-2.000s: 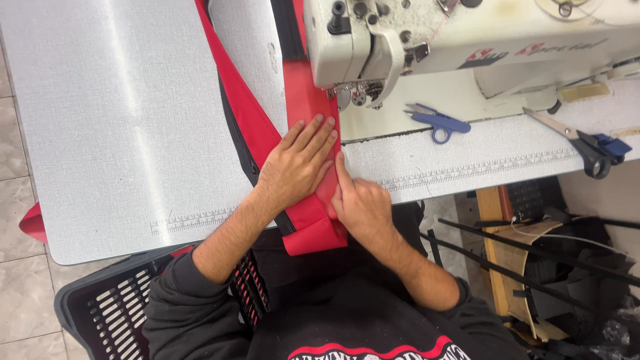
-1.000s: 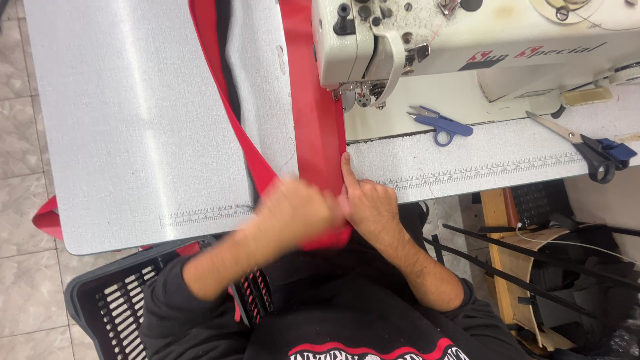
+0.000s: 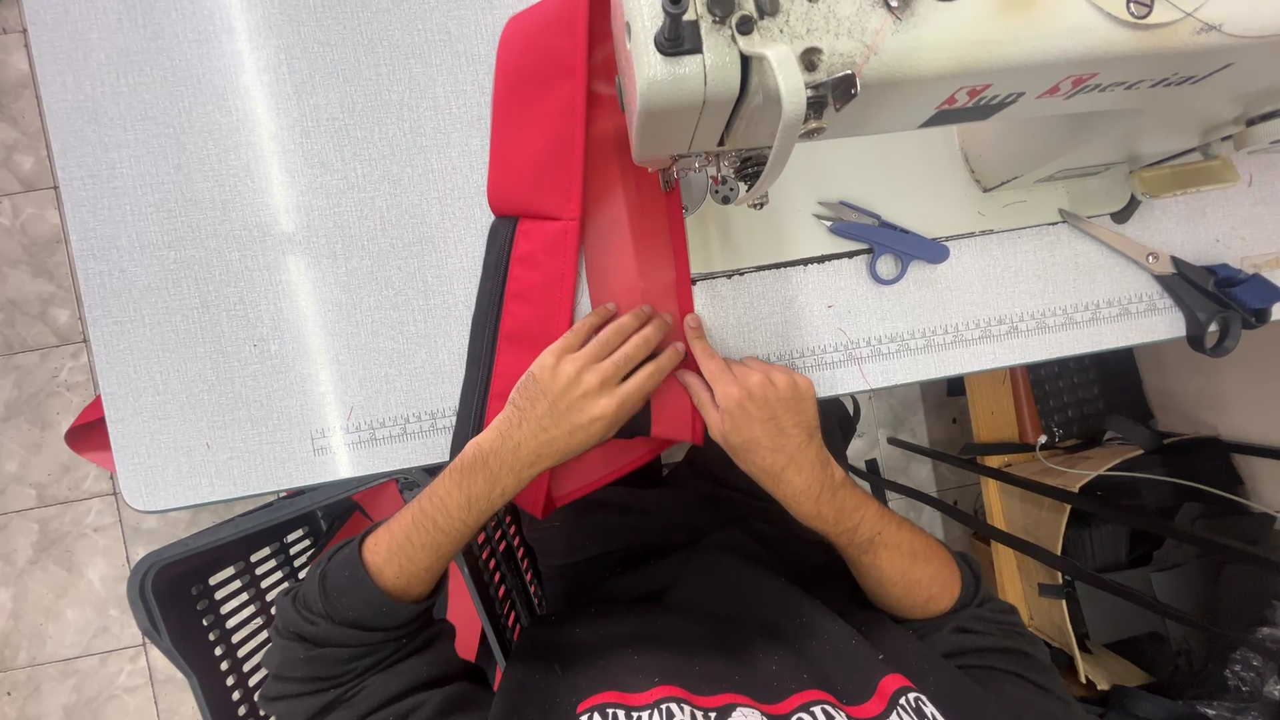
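Note:
A long red fabric strip (image 3: 635, 230) runs under the presser foot of a white sewing machine (image 3: 690, 90). Beside it on the left lies a folded red panel (image 3: 535, 130) with a black zipper or tape (image 3: 490, 310) along its edge. My left hand (image 3: 590, 375) lies flat on the strip below the needle area, fingertips near its right edge. My right hand (image 3: 755, 400) is at that same edge, its index finger stretched along it and its thumb close to the left fingers. Whether the right thumb and finger pinch the cloth I cannot tell.
Blue thread snips (image 3: 890, 245) lie on the machine bed. Black-handled scissors (image 3: 1170, 270) rest at the right. A ruler is printed along the front edge of the sewing table (image 3: 200, 250). Below the table stand a black plastic basket (image 3: 160, 600) and, at right, a cardboard box (image 3: 1030, 540).
My left hand, blurred near the strip's lower end one second ago, now lies flat higher up on it. The folded red panel and black edging now lie beside the strip, where a narrower red band slanted before.

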